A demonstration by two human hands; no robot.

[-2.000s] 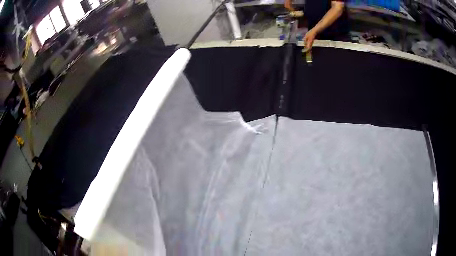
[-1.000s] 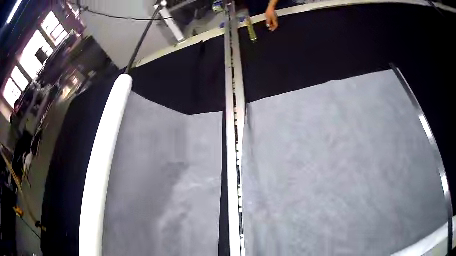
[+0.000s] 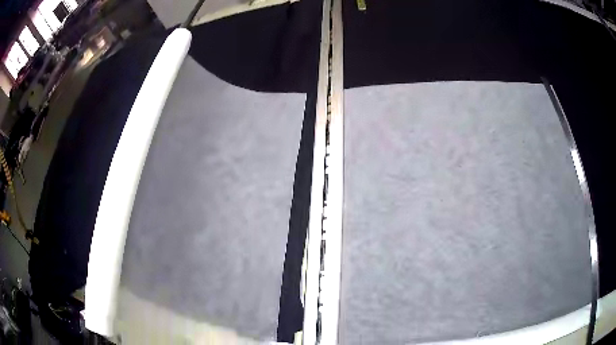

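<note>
Neither of my hands is in the picture. A white interlayer roll (image 3: 135,168) lies slanting across the left of the table, with a dark roll bar (image 3: 196,12) at its far end. Thin grey-looking interlayer (image 3: 223,182) runs from it to the right and ends at a straight cut gap showing black fabric (image 3: 295,229). A long pale rail (image 3: 331,175) with a dark broken line along its middle crosses the sheet beside the gap. A second interlayer piece (image 3: 459,202) lies flat right of the rail. A steel ruler (image 3: 581,175) lies along its right edge.
Black fabric (image 3: 446,40) covers the far side of the table. A small yellow bar (image 3: 361,4) lies at the top edge. The pale far table edge (image 3: 236,11) curves at the upper left. A white strip (image 3: 540,331) runs along the near right edge. Floor and clutter show at the far left.
The view has tilted down, and the other person's hand has left it. The torn, rumpled interlayer beside the rail now lies flatter, with a straight black gap. The rail appears pale instead of dark.
</note>
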